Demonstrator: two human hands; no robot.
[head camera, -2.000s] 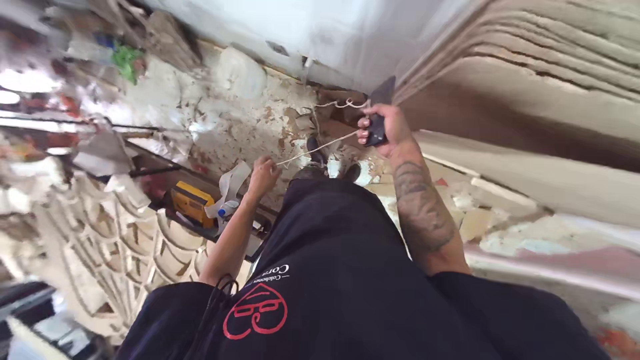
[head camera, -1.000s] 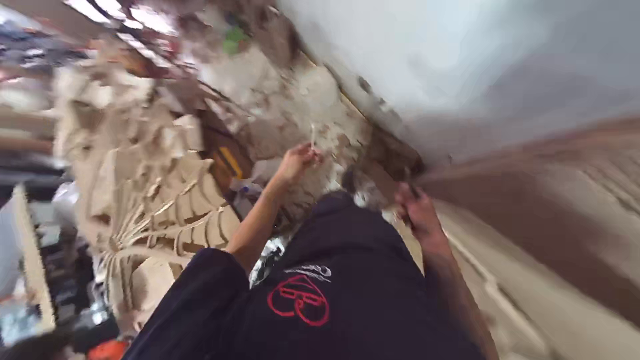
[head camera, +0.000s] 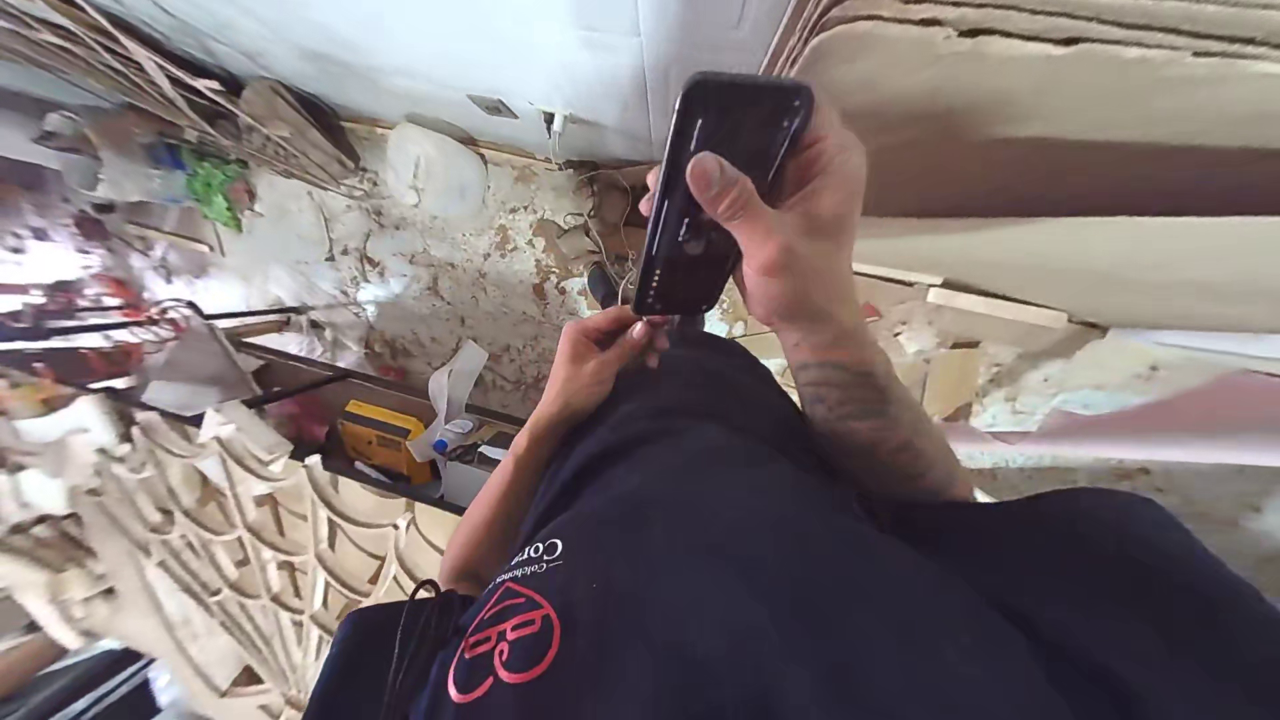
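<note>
A black smartphone (head camera: 718, 195) lies in my right hand (head camera: 800, 220), screen facing me, with the thumb over the screen. My left hand (head camera: 600, 360) is at the phone's bottom edge, thumb and fingertips pinched together on the end of a thin white cable (head camera: 622, 290). Whether the cable's plug sits in the phone cannot be told. From there the cable loops down toward the floor by the wall, where a white charger (head camera: 560, 122) is plugged into a socket.
Large brown sheets (head camera: 1050, 100) are stacked at the right. A white plastic jug (head camera: 435, 170) stands by the wall. At the left are a yellow box (head camera: 385, 440) in a dark tray and curved slatted pieces (head camera: 290, 540). Debris covers the floor (head camera: 480, 270).
The phone has come up nearer to the camera, screen now visible. My left hand has come close to my right; two seconds ago they were apart with the cable stretched between them.
</note>
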